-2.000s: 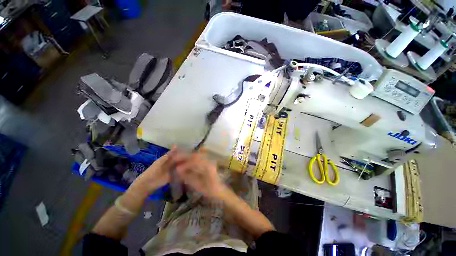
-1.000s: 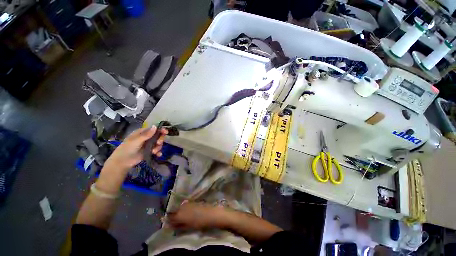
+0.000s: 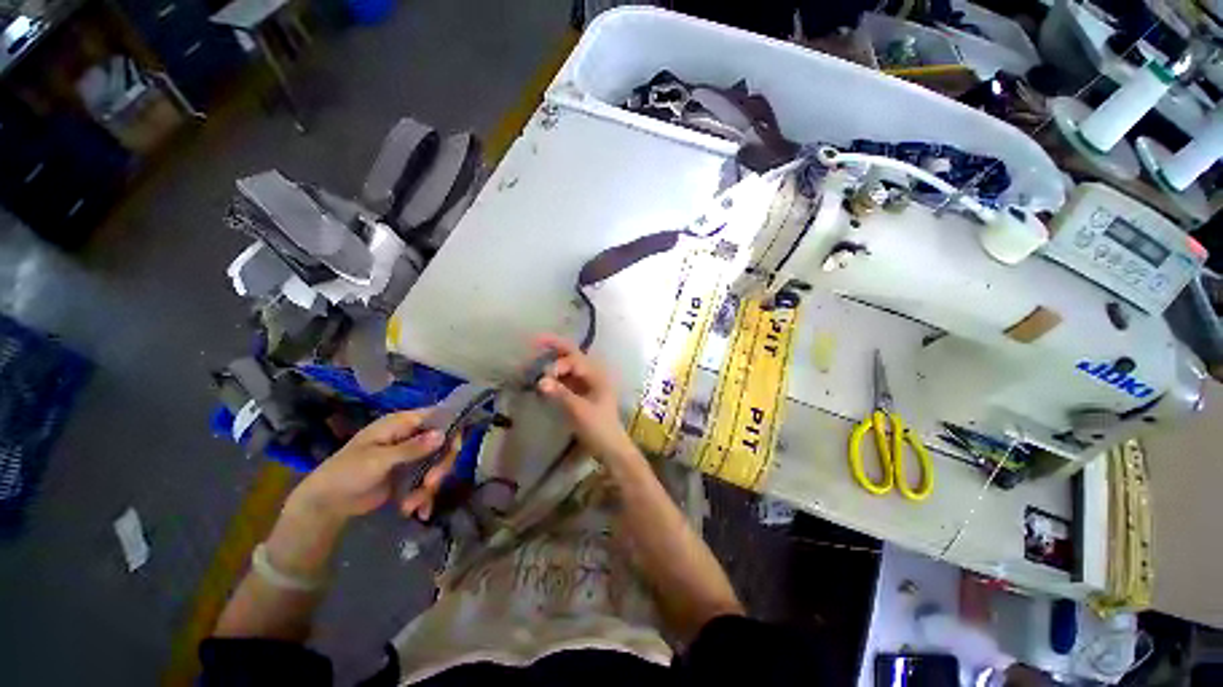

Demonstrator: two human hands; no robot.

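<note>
A narrow grey fabric band [image 3: 630,255] runs in a curve from near the sewing machine's front across the white table to my hands. My left hand [image 3: 369,467] holds grey band pieces over the left part of my lap. My right hand [image 3: 579,393] pinches the band between thumb and fingers at the table's front edge. A dark strip hangs below my left hand over the beige apron [image 3: 537,604]. Which pieces are joined cannot be told.
A white JUKI machine [image 3: 993,295] stands right, with yellow PIT tape [image 3: 744,403] before it. Yellow-handled scissors [image 3: 889,450] lie right of the tape. Grey cut pieces [image 3: 302,228] are heaped left, above a blue crate [image 3: 278,456]. A white bin [image 3: 590,67] stands behind the table.
My right hand has risen from my lap to the table edge and taken hold of the band. My left hand has moved lower and slightly right, away from the table's corner. The band on the table has shifted.
</note>
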